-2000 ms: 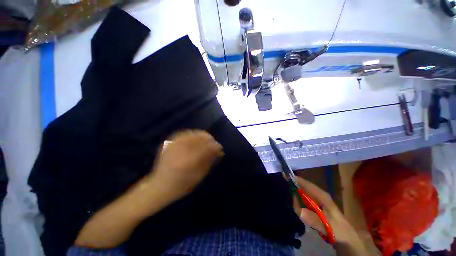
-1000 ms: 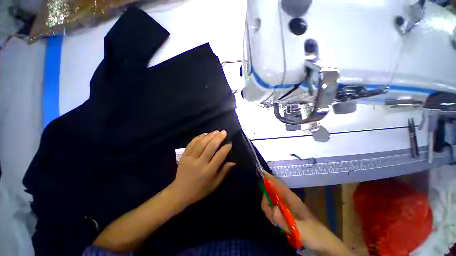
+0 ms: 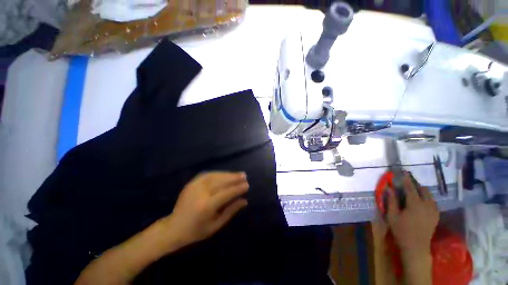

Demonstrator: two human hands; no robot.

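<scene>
A large black garment (image 3: 206,128) lies over the table's left part and down over my lap, its straight edge left of the needle area. My left hand (image 3: 209,206) rests on it, palm down, fingers pointing right, pinching nothing visible. My right hand (image 3: 411,209) is at the table's front edge on the right, over the scissors (image 3: 393,158). The scissors' blades point away from me and are blurred; a red handle loop shows beside my fingers. How firmly my hand holds them is partly hidden.
The white sewing machine (image 3: 362,83) stands behind, its needle area right of the garment. Dark snips or tweezers (image 3: 440,175) lie right of the scissors. A ruler strip (image 3: 334,205) runs along the front edge. A red bag (image 3: 452,257) is below. A plastic-wrapped bundle (image 3: 150,28) lies at the back left.
My right hand has carried the scissors from the garment's right edge to the table's right side, blades now pointing away. My left hand stays on the garment. The camera view has shifted.
</scene>
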